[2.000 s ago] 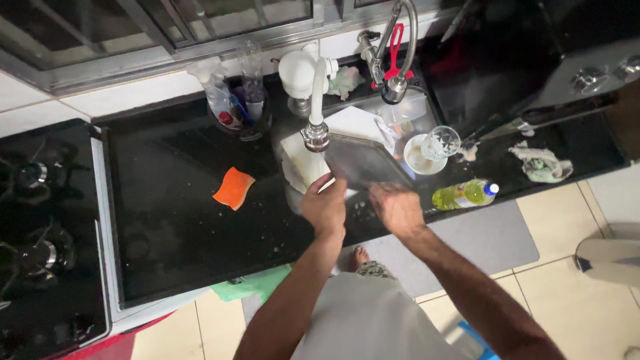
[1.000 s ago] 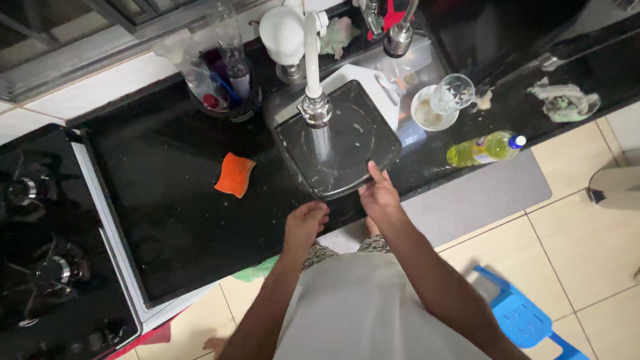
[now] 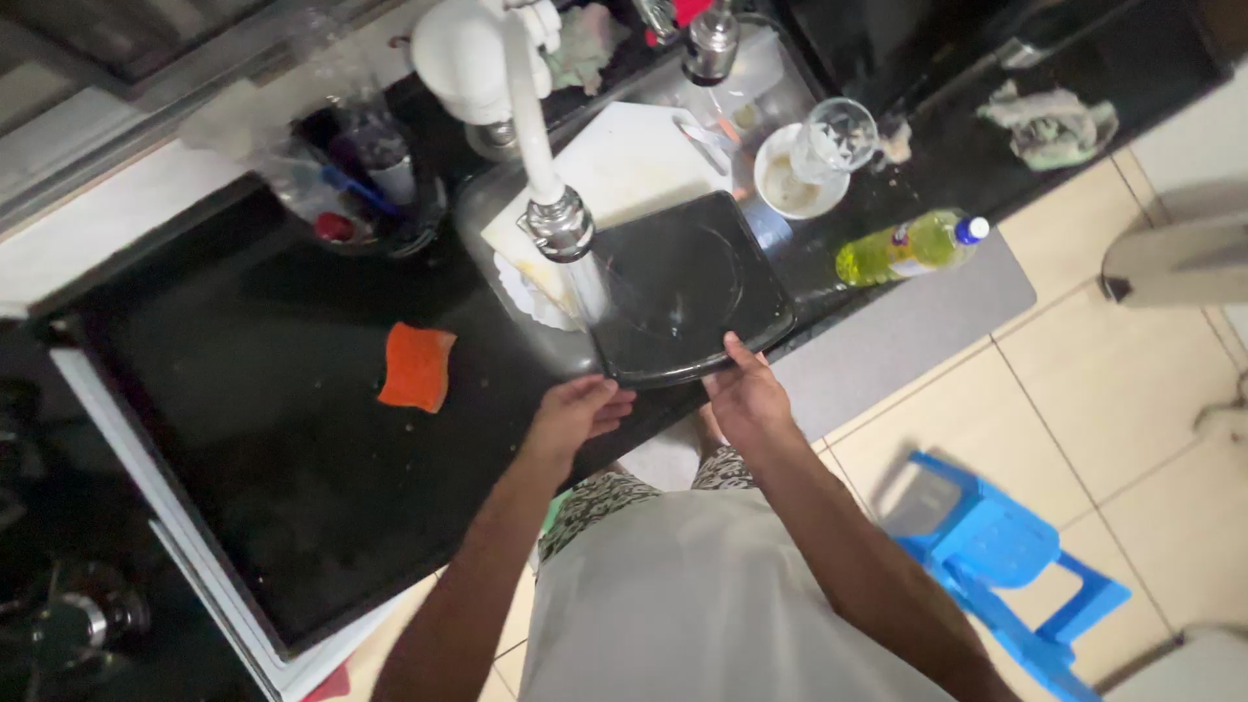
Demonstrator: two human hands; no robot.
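Over the sink, a black rectangular tray or lid point(image 3: 682, 292) lies under water running from the white faucet point(image 3: 554, 210). My right hand point(image 3: 751, 395) grips its near right edge, thumb on top and fingers below. At the near left corner is my left hand point(image 3: 582, 414), its fingertips at the rim; whether it bears any weight cannot be told. Beneath the tray, a white cutting board point(image 3: 634, 161) and a white plate point(image 3: 526, 292) show in the steel sink. An orange sponge point(image 3: 416, 368) rests on the black counter to the left.
Right of the sink stand a white bowl point(image 3: 780, 190) and a clear glass point(image 3: 840, 136), with a bottle of yellow-green liquid point(image 3: 907, 249) near the counter edge. A dark caddy point(image 3: 419, 219) sits behind the sponge. A crumpled cloth point(image 3: 1053, 127) lies far right; a blue stool point(image 3: 1004, 546) is on the floor.
The black tray, tilted between both hands two seconds ago, now lies flatter under the faucet stream. My hands have moved to its near edge. The view has shifted closer.
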